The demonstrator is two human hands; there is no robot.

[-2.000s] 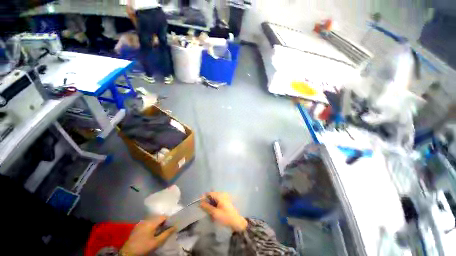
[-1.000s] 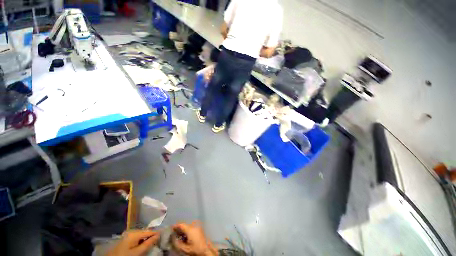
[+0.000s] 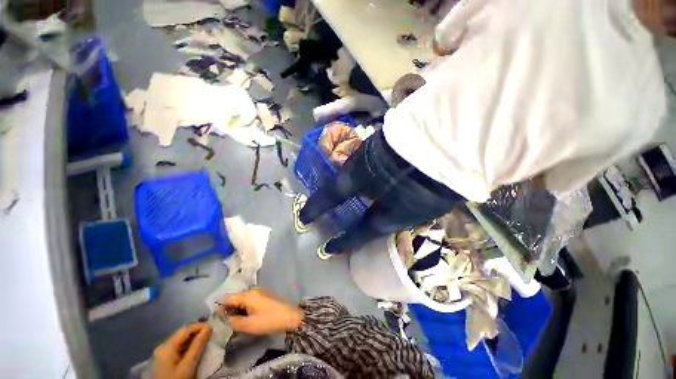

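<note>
A light grey fabric piece (image 3: 215, 346) is held between my two hands at the bottom left of the view. My right hand (image 3: 259, 311) grips its upper right side, with the patterned sleeve behind it. My left hand (image 3: 180, 351) is at its left side with bent fingers closed on its edge. A small dark thing shows at the right fingertips, too blurred to name. The lower part of the cloth is cut off by the frame's edge.
A person in a white top (image 3: 519, 96) stands close ahead on the right. A white bin of scraps (image 3: 374, 274), a blue container (image 3: 445, 340), a blue stool (image 3: 181, 215) and a white table (image 3: 30, 244) surround me. Scraps (image 3: 185, 104) litter the floor.
The view has moved forward past the cardboard box, toward the person, the bin and the blue stool. Both hands still hold the grey cloth, now a little farther apart than one second ago.
</note>
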